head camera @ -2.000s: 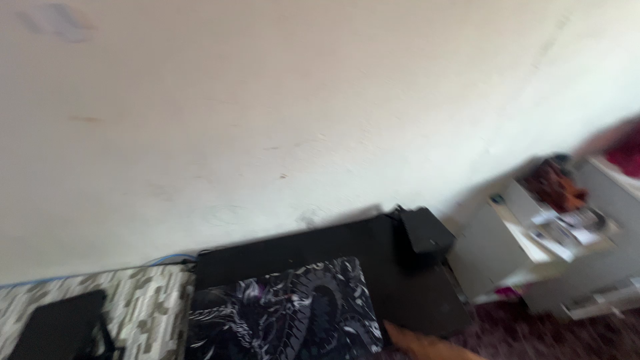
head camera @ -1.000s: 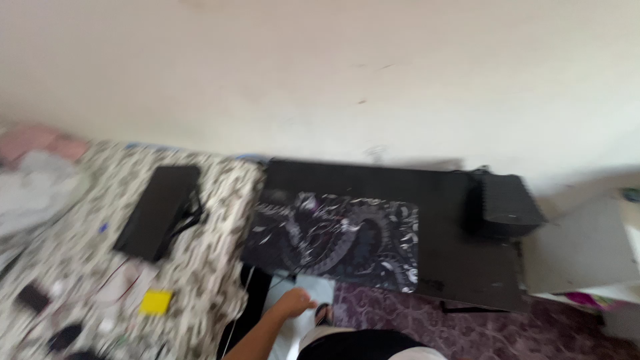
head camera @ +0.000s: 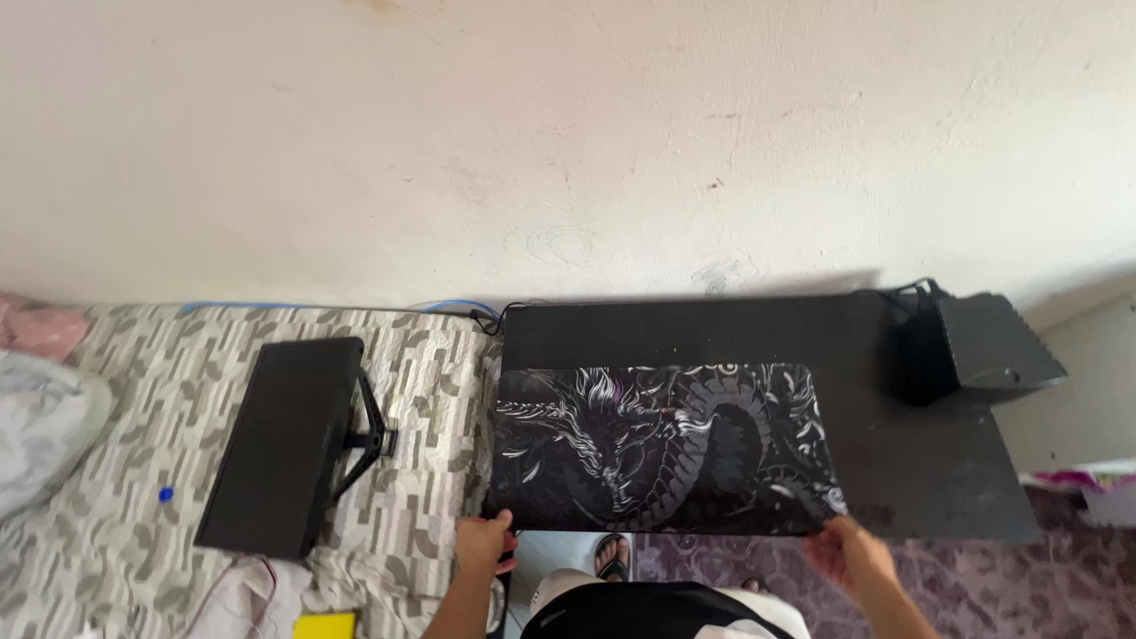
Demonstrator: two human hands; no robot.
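A large dark desk mat with a dragon print (head camera: 657, 448) lies on a black desk (head camera: 932, 479), along its front edge at the left. My left hand (head camera: 486, 543) is at the mat's front left corner, its thumb on top and fingers below the edge. At the front right corner, my right hand (head camera: 843, 550) pinches the mat between thumb and fingers. A black computer case (head camera: 994, 346) stands on the desk's right end, with cables behind it.
Left of the desk, a bed with a patterned sheet (head camera: 426, 373) holds a black monitor (head camera: 280, 444) on its stand, a yellow object (head camera: 325, 626) and a blue cap (head camera: 166, 494). A wall (head camera: 568, 160) runs behind. A sandalled foot (head camera: 612, 556) is below the desk.
Both hands are now on the mat's front corners; one second ago one hand was in front of the desk, off the mat. The view has shifted.
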